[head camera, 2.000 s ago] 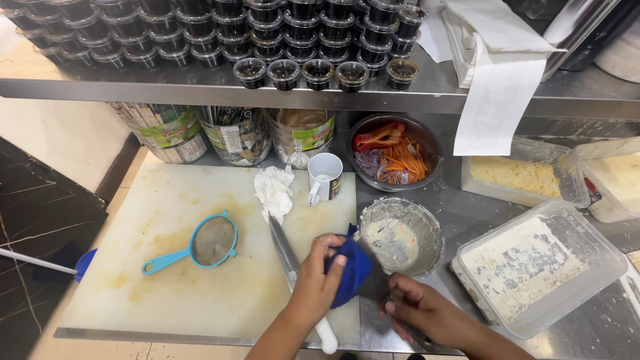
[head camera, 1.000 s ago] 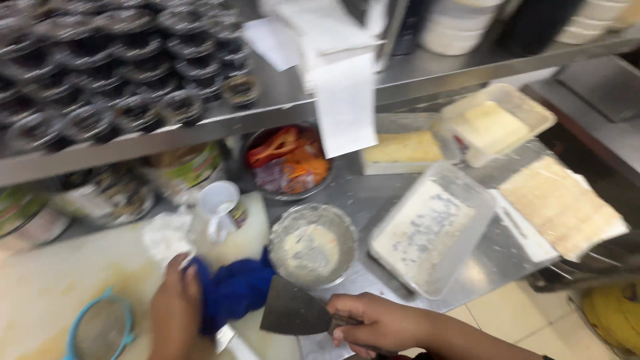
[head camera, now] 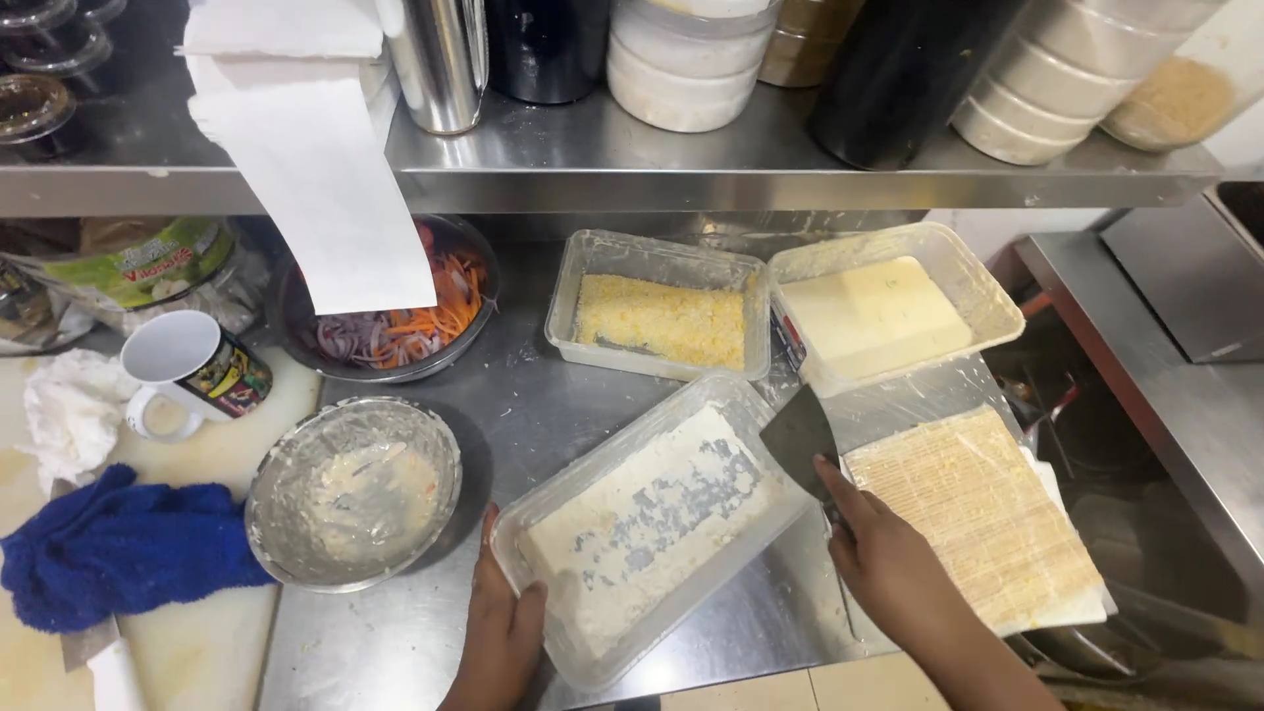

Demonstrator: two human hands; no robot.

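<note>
My left hand [head camera: 504, 612] grips the near left end of a clear plastic container [head camera: 642, 523] with white flour spread over its bottom. My right hand [head camera: 879, 553] holds a metal scraper [head camera: 802, 444], its blade at the container's right end. Left of the container stands a metal bowl [head camera: 354, 494] with pale batter in it. A blue cloth [head camera: 133, 553] lies beside that bowl, over part of a white-handled knife [head camera: 111, 671]. Behind are a container of yellow crumbs [head camera: 662, 311] and one holding a pale yellow mass [head camera: 879, 306].
A wrapped bamboo mat [head camera: 978, 513] lies at the right. A bowl of sliced vegetables [head camera: 395, 336], a mug [head camera: 193, 365] and a crumpled white paper towel [head camera: 74, 415] stand or lie at the left. Above runs a steel shelf [head camera: 691, 188] with jars, and white paper hangs over its edge.
My left hand has let go of the blue cloth, which now lies on the cutting board, and has moved to the flour container. My right hand has moved right with the scraper. The view has swung right.
</note>
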